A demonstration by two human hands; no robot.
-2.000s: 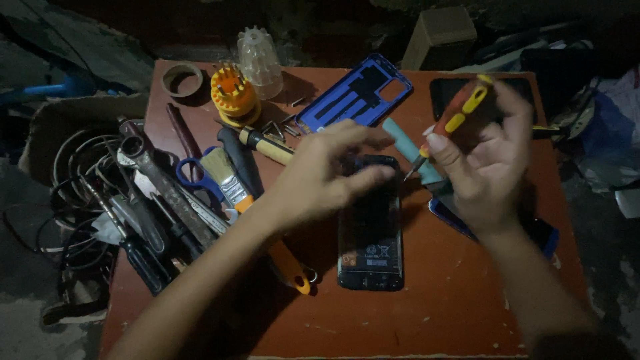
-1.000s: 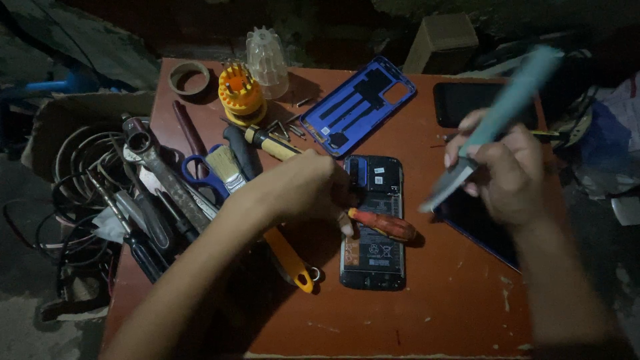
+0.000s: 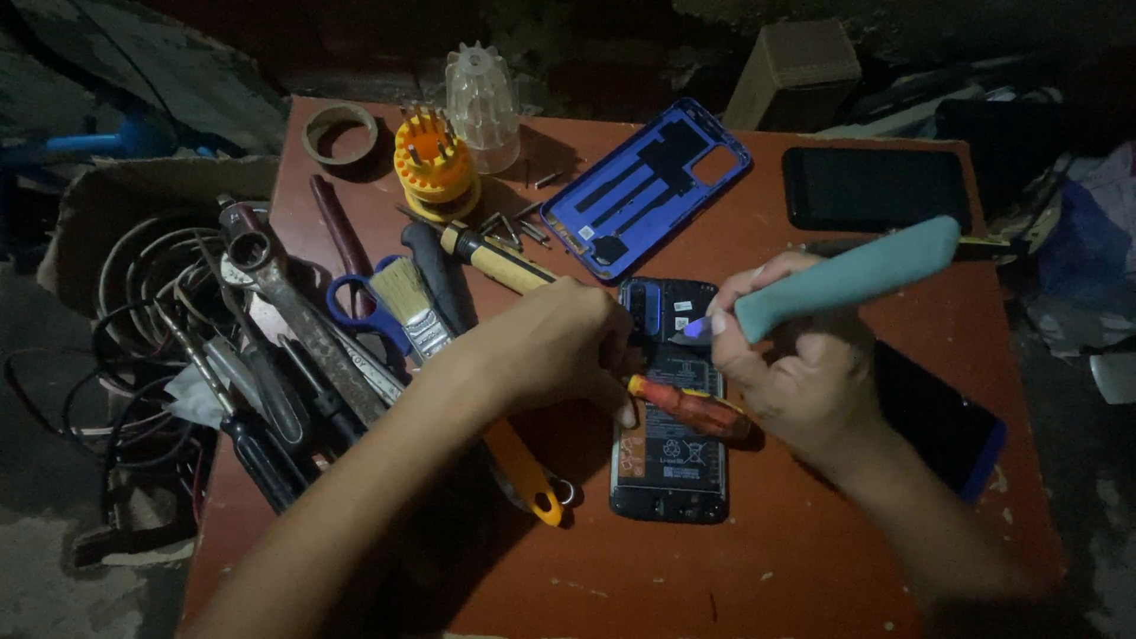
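Observation:
An opened smartphone (image 3: 670, 479) lies on the red-brown table with its battery and inner parts showing. My right hand (image 3: 790, 355) grips a knife-like tool with a teal handle (image 3: 852, 275), its blade low over the phone's upper part. At the phone's upper left edge is my left hand (image 3: 577, 346), fingers bent down; whether it holds anything is hidden. A red and yellow screwdriver handle (image 3: 692, 406) lies across the battery, beside my left thumb. The blue back cover (image 3: 652, 191) rests inner side up above the phone.
A yellow bit holder (image 3: 435, 169), its clear cap (image 3: 484, 106), loose bits (image 3: 506, 231) and a tape roll (image 3: 340, 135) stand at the back. Wrenches (image 3: 311, 328), a paintbrush (image 3: 413, 306) and scissors (image 3: 355, 306) crowd the left. Two more phones (image 3: 874, 188) (image 3: 941, 417) lie right.
The screwdriver was in my right hand two seconds ago and now lies on the phone. My right hand has taken up the teal-handled tool and brought it over the phone.

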